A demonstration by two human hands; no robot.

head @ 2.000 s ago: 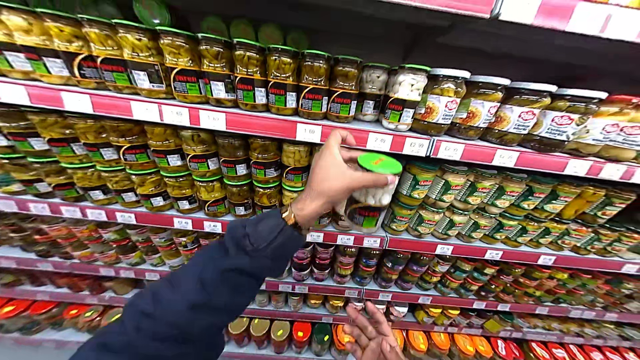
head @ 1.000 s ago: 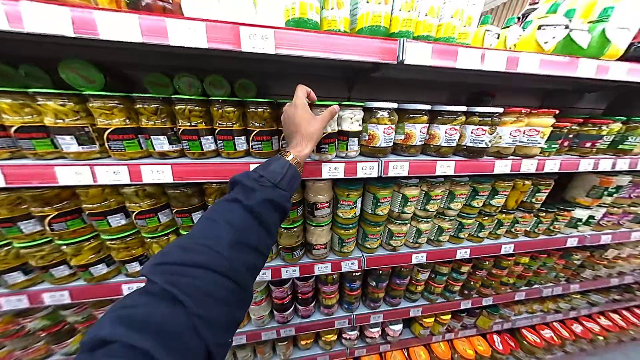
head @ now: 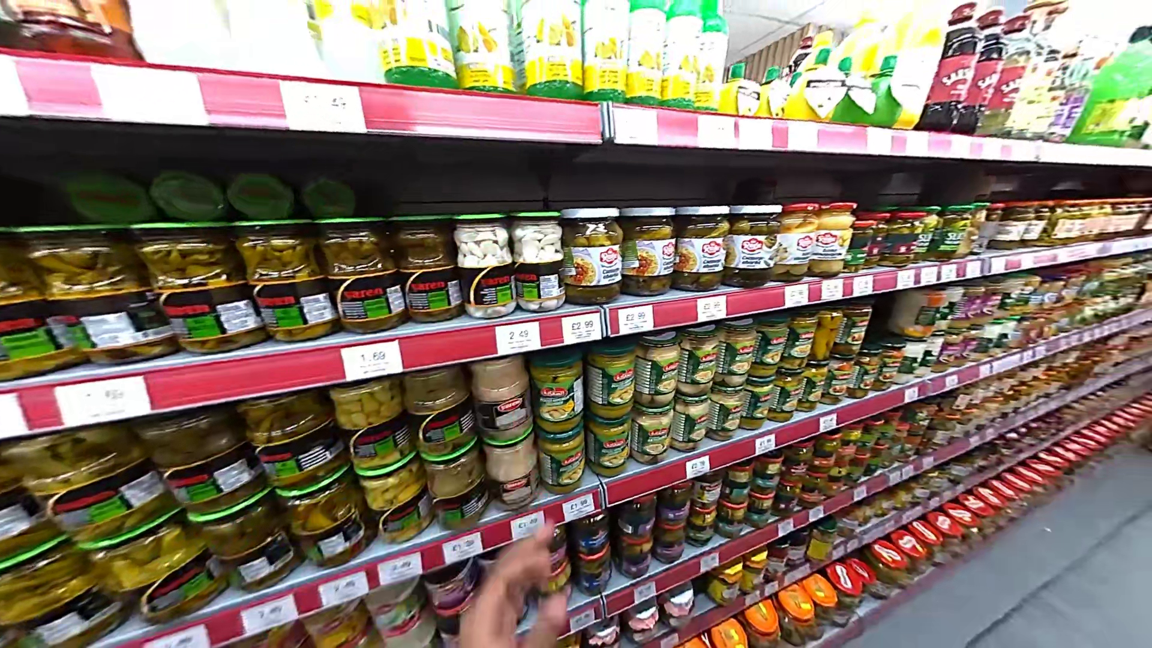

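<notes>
At the bottom centre is a blurred bare hand, apparently my left hand [head: 517, 594], its fingers apart and holding nothing. It is in front of the lower shelf edge, below the price labels; its wrist is cut off by the frame. My right hand is not visible. Above, on the upper jar shelf, two glass jars of white cloves or bulbs [head: 484, 265] with green lids stand side by side. Green-lidded jars of pickled peppers [head: 360, 270] are to their left, and white-lidded jars of pickles [head: 591, 255] to their right.
Red-edged shelves [head: 468, 346] run across the view and back to the right. Stacked jars [head: 558, 396] fill the shelf below. Yellow and green bottles [head: 553, 45] line the top shelf. Grey floor [head: 1035, 576] shows at lower right.
Two seconds ago my left hand held a green-lidded jar of white contents; one second ago it was on a jar on the upper shelf. Now it is low and empty. The view has shifted.
</notes>
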